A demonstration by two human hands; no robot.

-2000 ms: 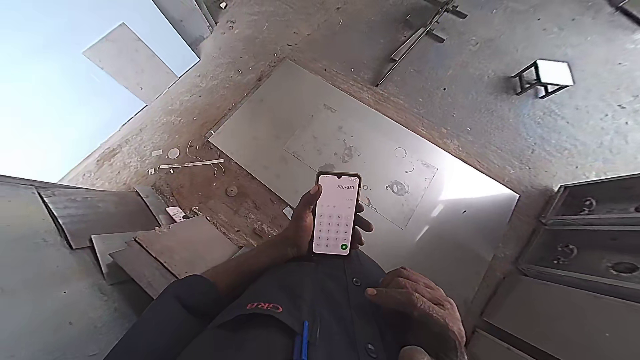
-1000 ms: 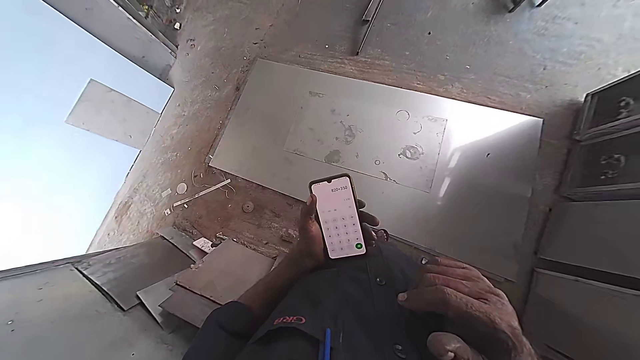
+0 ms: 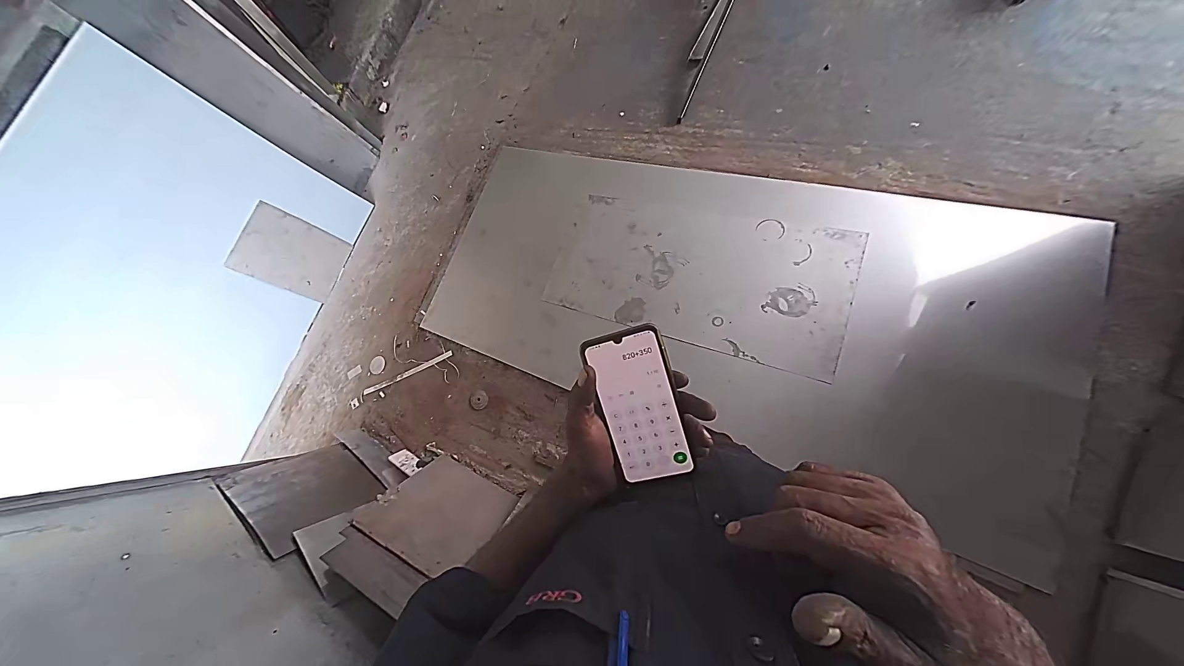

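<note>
My left hand [image 3: 592,435] is wrapped round the back and sides of a smartphone [image 3: 640,407], its screen turned up toward me and showing a calculator keypad. To the right of the phone and lower, my right hand [image 3: 851,546] hovers in front of the dark shirt [image 3: 647,564]; its fingers are partly bent, the thumb is apart from them, and nothing is seen in it. A blue pen [image 3: 622,638] is clipped at the shirt front. Beyond the phone, a large metal sheet [image 3: 980,370] lies on the floor with a smaller stained sheet [image 3: 740,277] on it.
Several metal offcuts [image 3: 435,513] are piled at lower left beside a large grey panel [image 3: 139,564]. At upper left a bright reflective sheet [image 3: 139,231] carries a small rectangular plate [image 3: 289,250]. A thin strip [image 3: 407,373] lies on the dirty floor; a metal bar [image 3: 705,60] is at the top.
The view has turned and shifted; the small stool seen earlier is out of view. My left hand still holds the phone, while my right hand sits a little farther from it than two seconds ago.
</note>
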